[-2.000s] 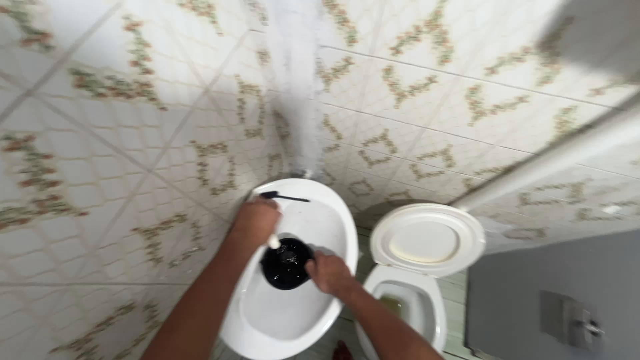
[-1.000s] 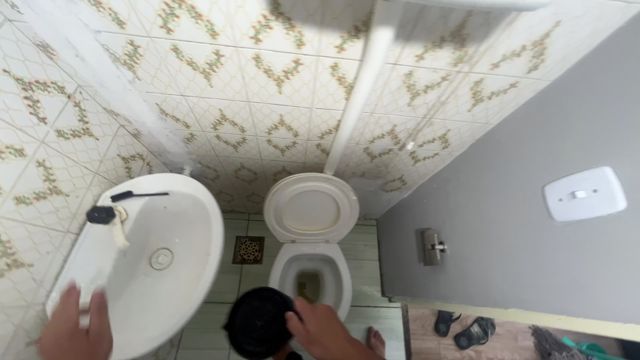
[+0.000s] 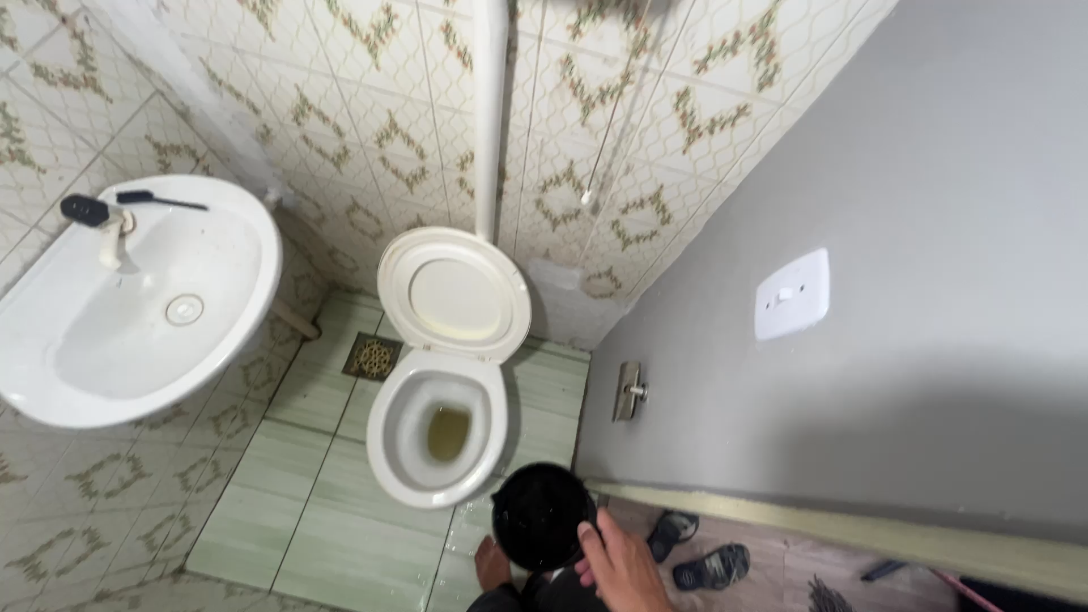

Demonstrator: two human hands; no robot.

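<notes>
My right hand (image 3: 619, 557) grips the right side of a round black container (image 3: 542, 517), held near the front of the toilet bowl (image 3: 438, 429) and above my bare foot (image 3: 492, 563). Its dark inside shows a few glints; what it contains is hard to tell. The toilet lid (image 3: 455, 295) stands raised, and yellowish liquid lies in the bowl. At the left is a white washbasin (image 3: 183, 365) with a dark-handled faucet (image 3: 109, 229) and a black toothbrush-like brush (image 3: 161, 201) on its rim. My left hand is out of view.
A floor drain grate (image 3: 372, 356) lies between basin and toilet. The grey wall on the right carries a metal fixture (image 3: 628, 392) and a white light switch (image 3: 792, 294). Dark sandals (image 3: 712, 568) and a mop-like thing (image 3: 826, 595) lie beyond the pale wall edge. The green floor tiles look wet in places.
The black container, inside the basin two seconds ago with both hands at it, is now out over the floor in my right hand. My left hand has left view. The view has swung right.
</notes>
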